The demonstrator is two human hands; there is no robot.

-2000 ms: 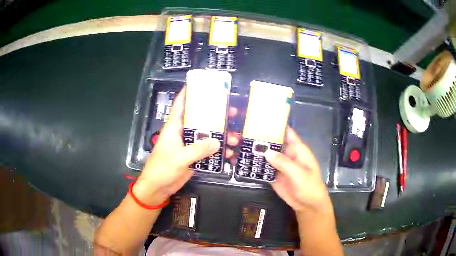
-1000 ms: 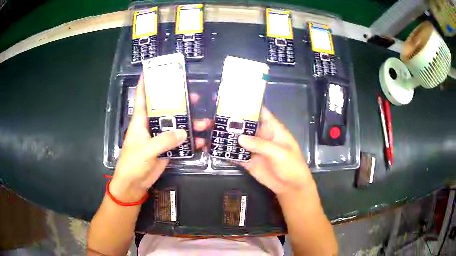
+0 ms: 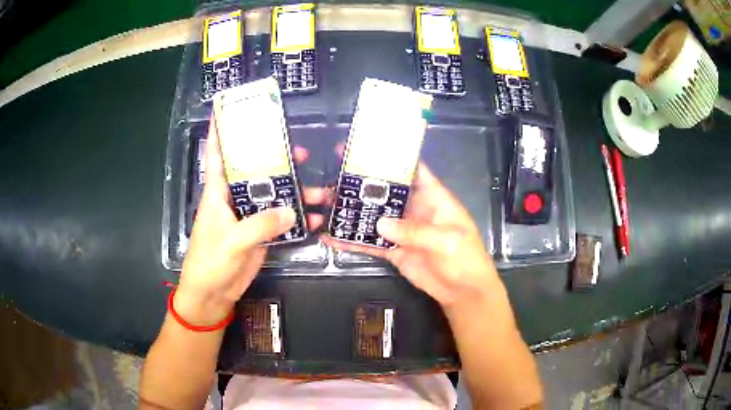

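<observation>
My left hand (image 3: pixel 228 240) holds a keypad phone (image 3: pixel 255 152) upright, its thumb on the lower keypad. My right hand (image 3: pixel 437 240) holds a second keypad phone (image 3: pixel 382 152), thumb on the lower keys. Both screens glare white, with a small green spot at the top right corner. Both phones are held above a clear blister tray (image 3: pixel 473 260). Several yellow-framed phones with white screens, such as one at the back (image 3: pixel 438 50), lie in its far row. A face-down phone (image 3: pixel 531 172) with a red spot lies in the near right pocket. Another dark phone is mostly hidden behind my left hand.
Brown batteries lie along the near bench edge, at left (image 3: pixel 263 328), centre (image 3: pixel 374 330) and right (image 3: pixel 587 262). A red pen (image 3: pixel 621 204) and a paler pen (image 3: pixel 611 180) lie right of the tray. A cream fan (image 3: pixel 677 76) stands at the far right. A green belt runs behind.
Both phones and the tray sit farther left and higher in view than two seconds ago, as the view shifted. The phones now tilt apart at their tops. Both hands keep their hold.
</observation>
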